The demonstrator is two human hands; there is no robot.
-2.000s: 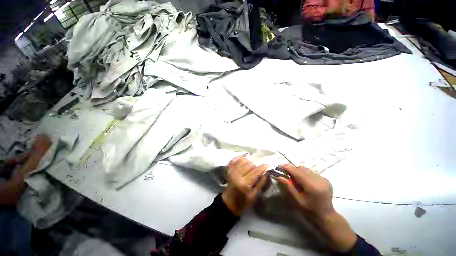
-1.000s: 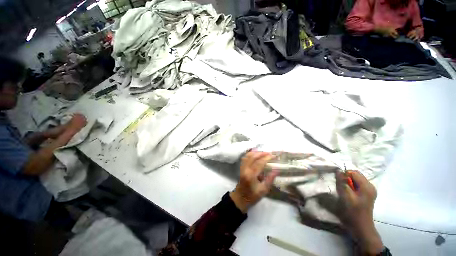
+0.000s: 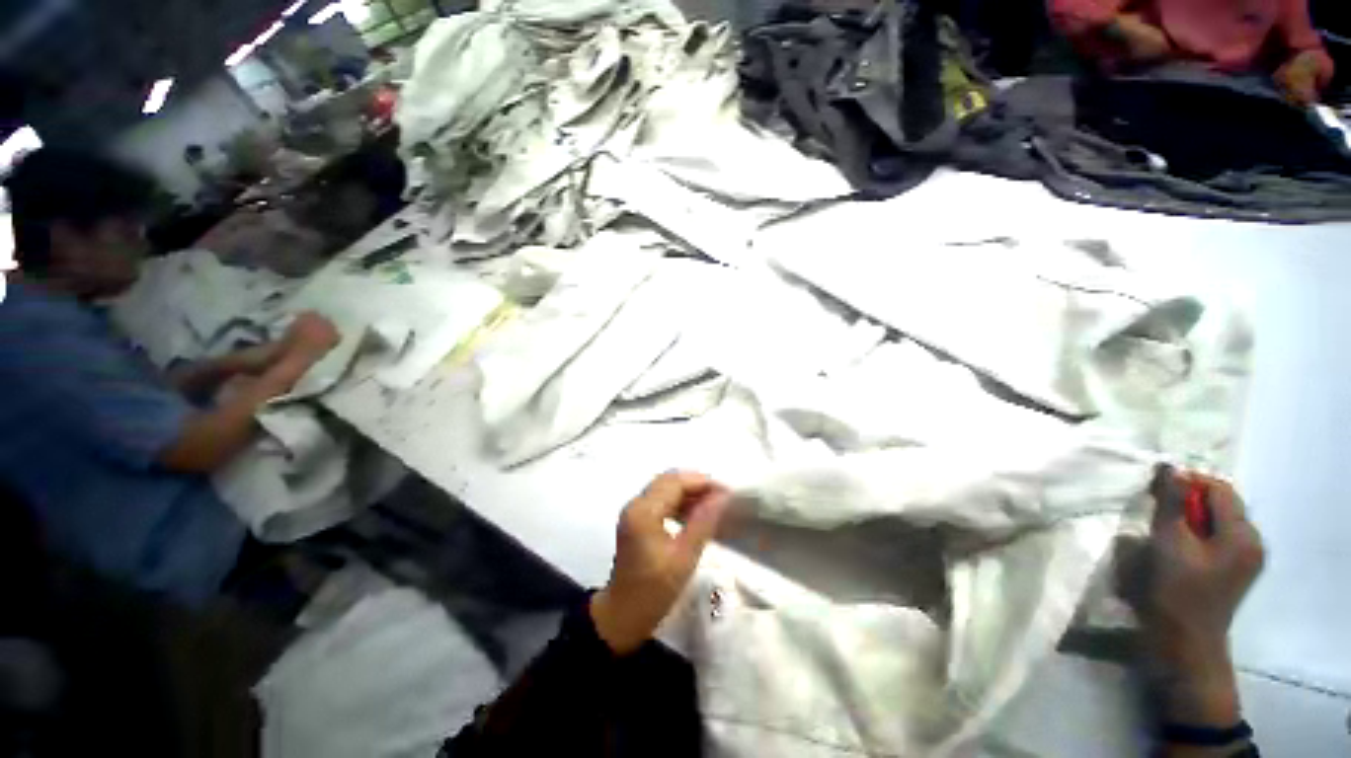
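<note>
A pale off-white garment (image 3: 919,481) lies spread on the table in front of me, one edge stretched between my hands. My left hand (image 3: 661,551) pinches the garment's edge at its left end. My right hand (image 3: 1203,555) holds the edge's right end and also has the red-orange handle of the thread snips (image 3: 1197,505) in it; the blades are hidden. A panel of the garment hangs down toward me below the stretched edge, with a small dark mark or button near its left side.
A pale garment pile (image 3: 556,111) lies at the table's far left, with dark garments (image 3: 874,96) beside it. A person in blue (image 3: 119,400) handles pale cloth at the left. A person in red sits opposite. A pale bundle (image 3: 378,674) lies below the table edge (image 3: 467,518).
My hands have moved farther apart, the right one to the right, and the garment's edge is now stretched out between them. The view has shifted, showing more of the person at the left.
</note>
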